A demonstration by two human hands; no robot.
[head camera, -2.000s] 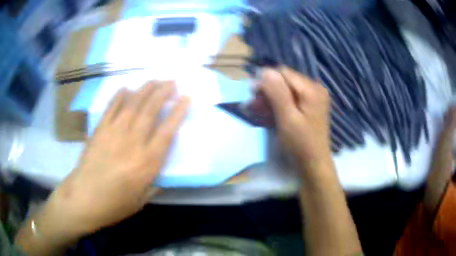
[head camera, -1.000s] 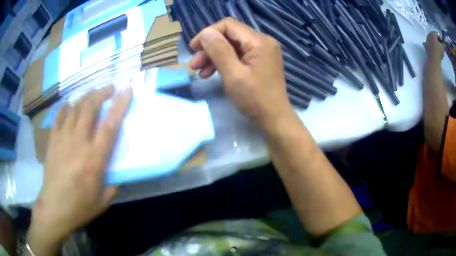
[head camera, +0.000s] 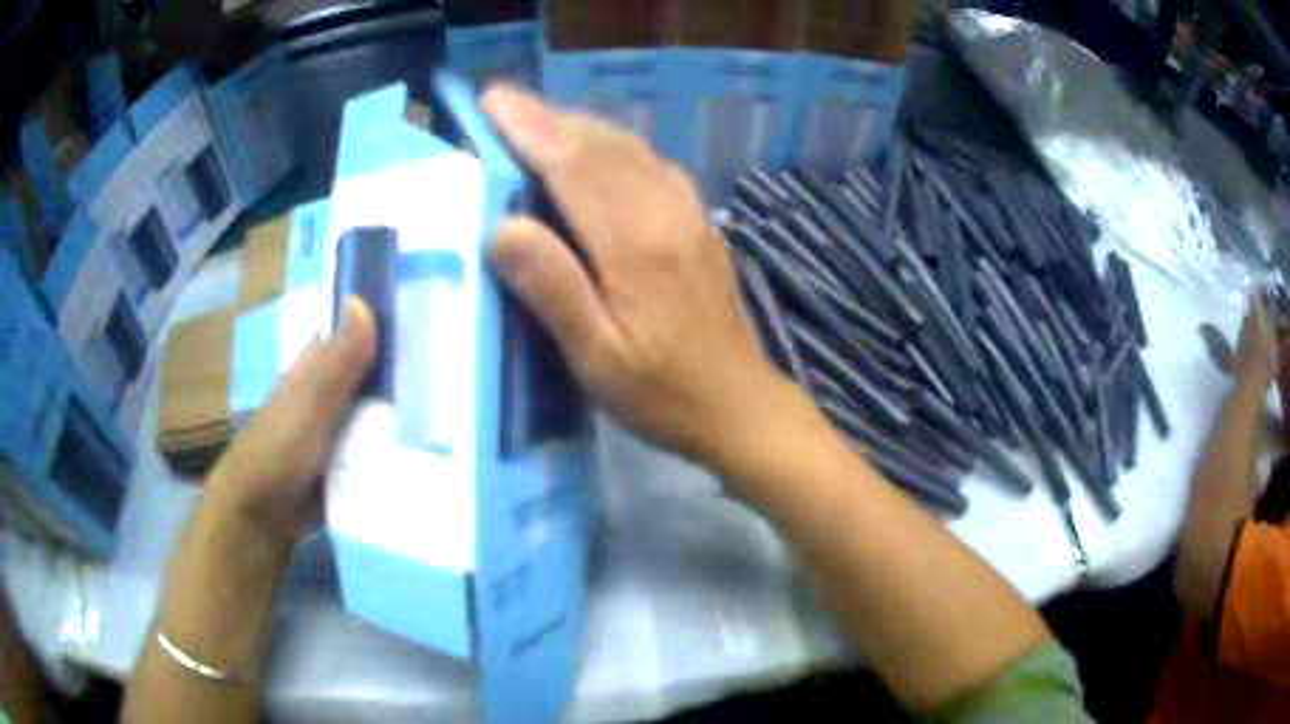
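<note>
A light blue and white carton (head camera: 417,495) stands upright and opened into a box shape in front of me, with a dark cylinder picture on its white face. My left hand (head camera: 297,424) grips its left side, thumb on the white face. My right hand (head camera: 623,269) is at the upper right edge, thumb and fingers around a blue flap. The fingers behind the carton are hidden. Flat carton blanks (head camera: 198,389) lie stacked on the left, partly behind my left hand.
A pile of black tubes (head camera: 934,325) lies at right on the white table covering (head camera: 679,566). Open cartons (head camera: 142,241) stand at left, and more cartons (head camera: 729,120) at the back. Clear film (head camera: 1132,198) is at upper right. A person's arm and orange sleeve (head camera: 1252,594) show at far right.
The carton that lay flat under my left hand is now raised and opened out between both hands. My right hand has closed on its upper edge. The view has shifted to show the back cartons.
</note>
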